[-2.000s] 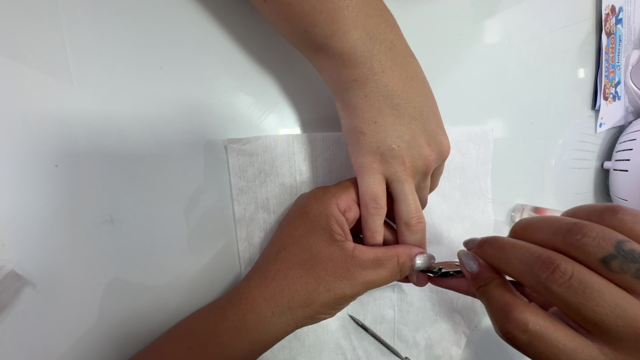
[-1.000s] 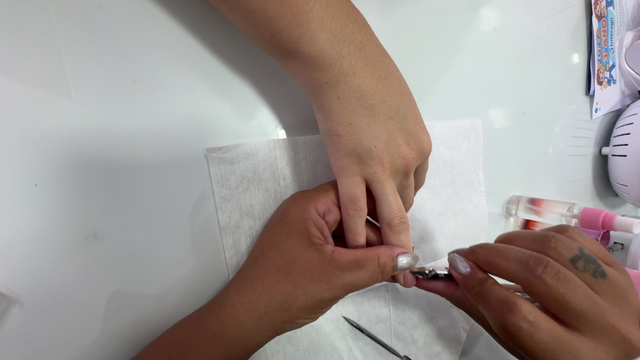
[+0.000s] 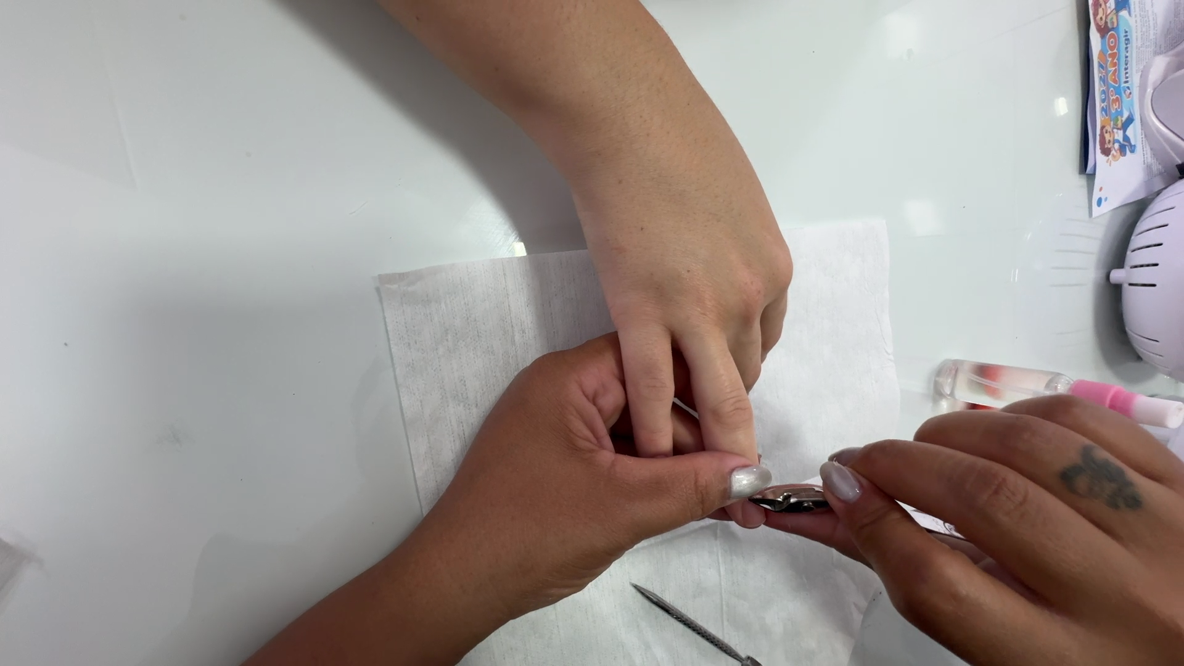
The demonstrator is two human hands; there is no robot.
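Observation:
Another person's hand (image 3: 689,268) reaches down from the top, its fingers bent over a white disposable cloth (image 3: 481,324). My left hand (image 3: 583,472) grips a finger of that hand, my thumb with its silvery nail pressed near the fingertip. In my right hand (image 3: 999,499) is a metal cuticle nipper (image 3: 794,499), pinched between thumb and fingers, its tip at the held fingertip; its handles are mostly hidden by my palm. A slim metal manicure tool (image 3: 689,622) with a pointed end lies on the cloth below the hands.
A clear spray bottle (image 3: 1004,379) with a pink and white top lies beyond my right hand. At the right edge are a white rounded device with slots (image 3: 1156,277) and a printed sheet (image 3: 1119,111). The glossy white table (image 3: 203,277) reflects light.
The spray bottle, mostly hidden two seconds ago, shows more fully now. Both my hands keep their hold on the finger and the nipper. The view has shifted a little.

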